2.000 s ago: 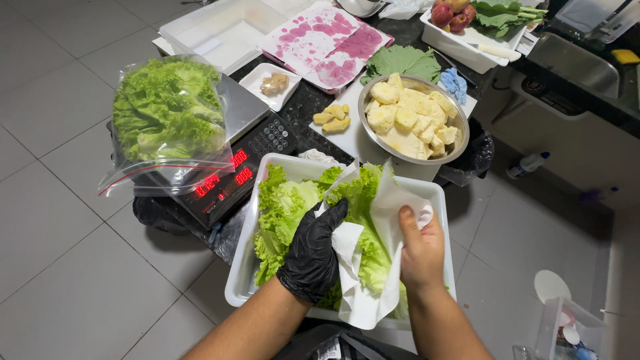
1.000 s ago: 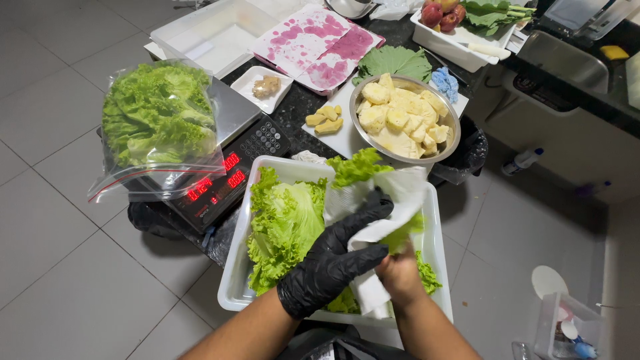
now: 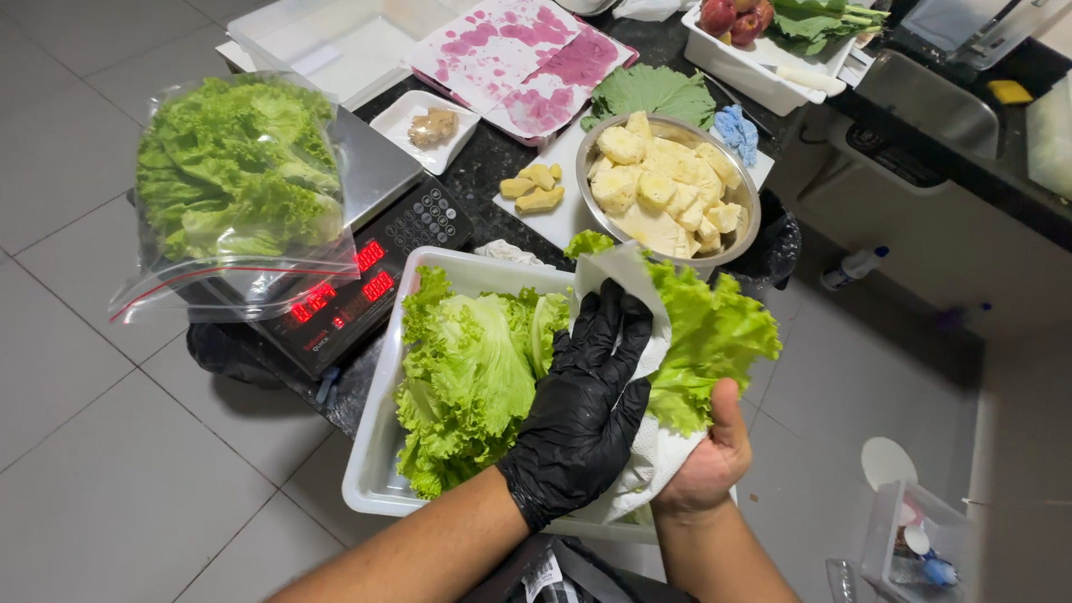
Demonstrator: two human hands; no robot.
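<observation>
My left hand (image 3: 582, 402), in a black glove, presses a white paper towel (image 3: 624, 289) against a lettuce leaf (image 3: 708, 335). From below, my bare right hand (image 3: 712, 461) supports the leaf and the towel's lower part, its thumb raised at the leaf's edge. Both hands are over the right part of a white plastic tub (image 3: 377, 452). More lettuce leaves (image 3: 473, 360) lie in the tub's left part. A clear zip bag of lettuce (image 3: 243, 176) rests on a digital scale (image 3: 368, 268) at the left.
Behind the tub are a steel bowl of peeled, cut pieces (image 3: 670, 193), ginger pieces (image 3: 536, 188) on a white board, and a small square dish (image 3: 452, 151). Farther back stand a pink-stained tray (image 3: 528, 59) and a white tub with red fruit (image 3: 754, 75). A sink (image 3: 930, 100) is at the right.
The gloved hand has gone from gripping the towel-wrapped leaf to lying flat on the towel. The leaf now spreads out to the right of the towel.
</observation>
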